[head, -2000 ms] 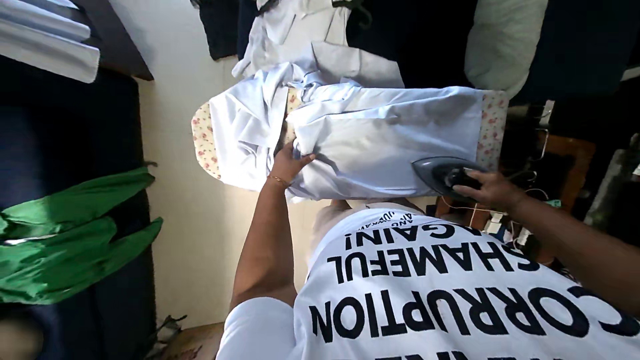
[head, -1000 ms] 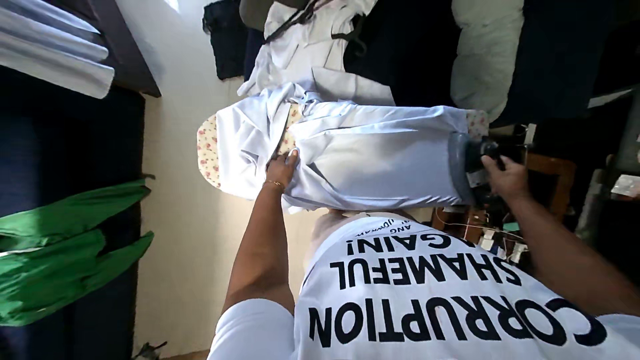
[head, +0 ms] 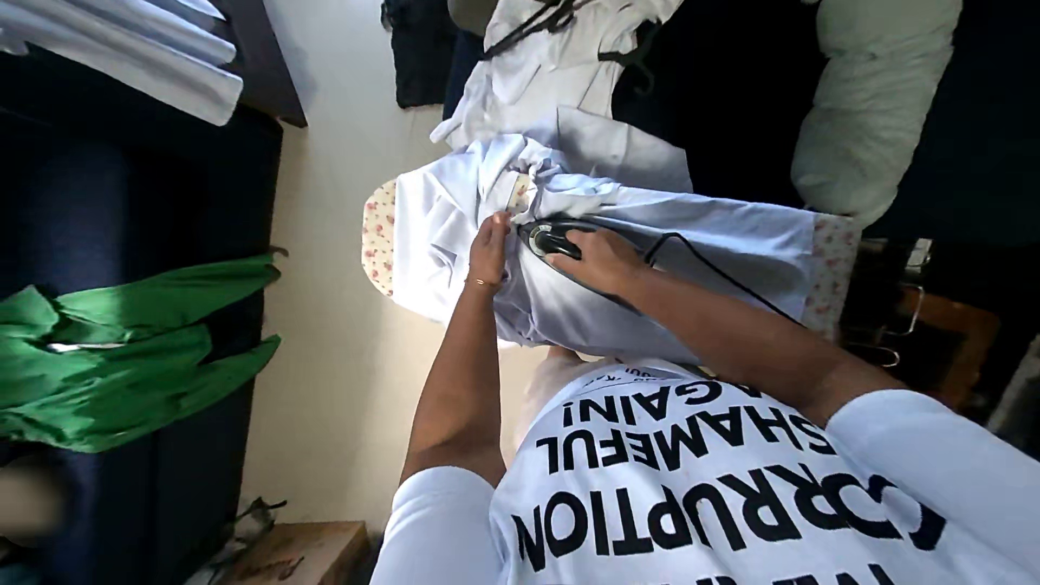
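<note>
A white garment (head: 715,219) lies over an ironing board with a floral cover (head: 379,240), bunched toward the board's rounded left end. My right hand (head: 601,258) is closed around the handle of a clothes iron (head: 546,237), whose tip points left and rests on the cloth near the bunched folds. Just left of the iron's tip, my left hand (head: 489,252) lies on the garment, its fingers together and pointing away from me. Whether it pinches the cloth cannot be told. The iron's black cord (head: 715,270) runs right across the garment.
White clothes (head: 561,73) and dark hangers (head: 552,23) lie beyond the board. A pale rolled bundle (head: 877,106) is at the upper right. A green garment (head: 162,333) lies on a dark surface at left. A cardboard box (head: 313,552) stands on the floor.
My right hand has moved the iron left, from the board's right end to beside my left hand. The cord now shows across the cloth. My left hand stays on the garment.
</note>
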